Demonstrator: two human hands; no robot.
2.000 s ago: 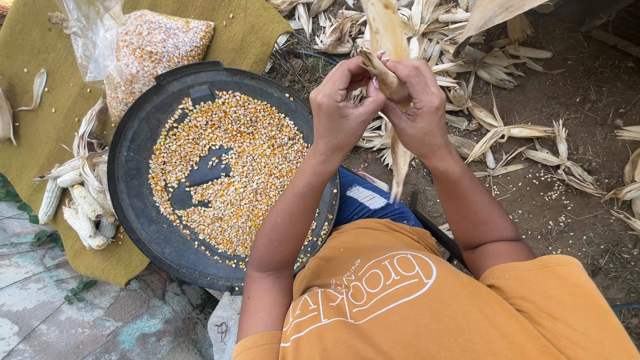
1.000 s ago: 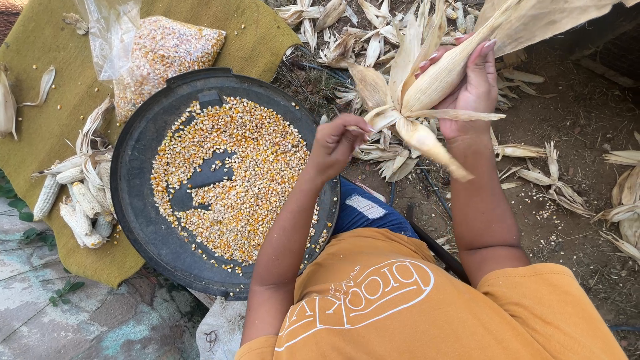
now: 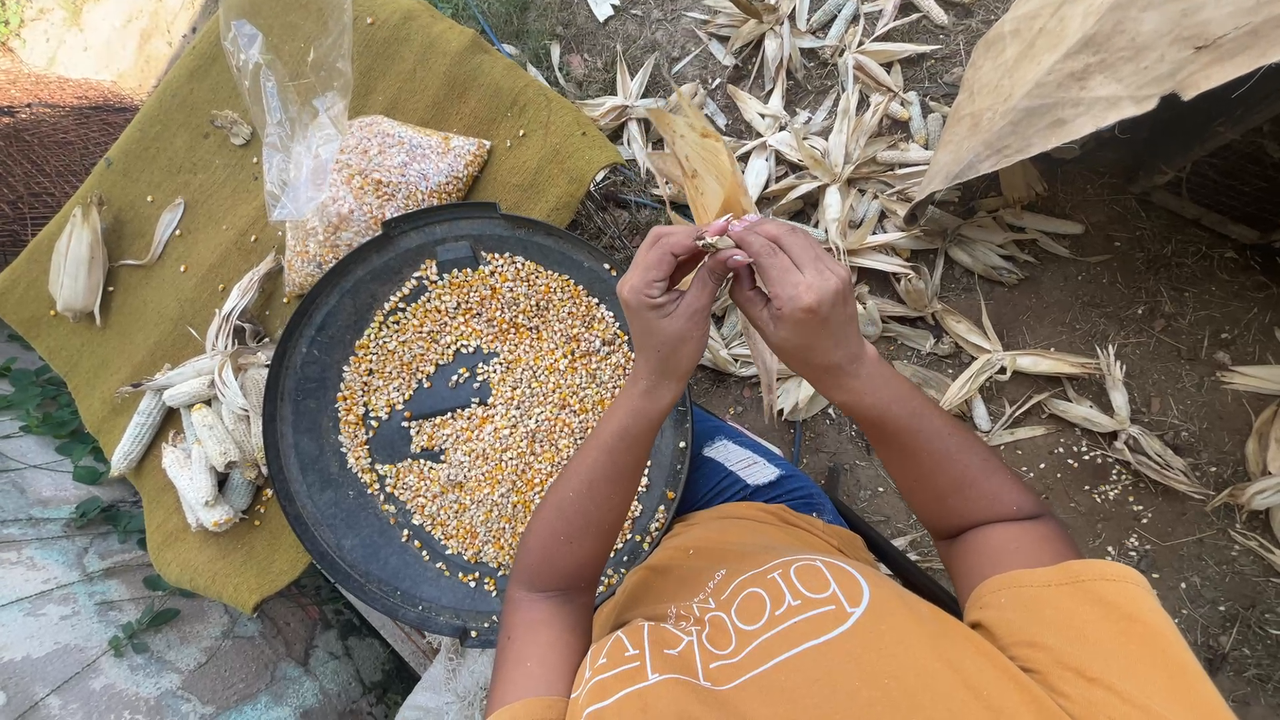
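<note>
My left hand (image 3: 672, 300) and my right hand (image 3: 797, 290) meet above the ground, right of the round black tray (image 3: 310, 440). Between their fingertips they pinch the end of a dry corn husk (image 3: 705, 160), whose broad leaf points away from me; a narrow strip hangs below. Whether a cob is inside cannot be told. Loose corn kernels (image 3: 540, 400) cover much of the tray beside my left forearm. A clear plastic bag of kernels (image 3: 385, 185) lies past the tray's far rim.
Several bare corn cobs (image 3: 215, 440) lie on a mustard-coloured cloth (image 3: 130, 350) at the left, with an ear in its husk (image 3: 79, 262). Discarded husks and cobs (image 3: 840, 180) litter the soil ahead and to the right. A tan sheet (image 3: 1090, 80) hangs at upper right.
One second ago my right hand held a spread-open husk out to the right, with my left hand apart from it. Now both hands are together at a husk's end.
</note>
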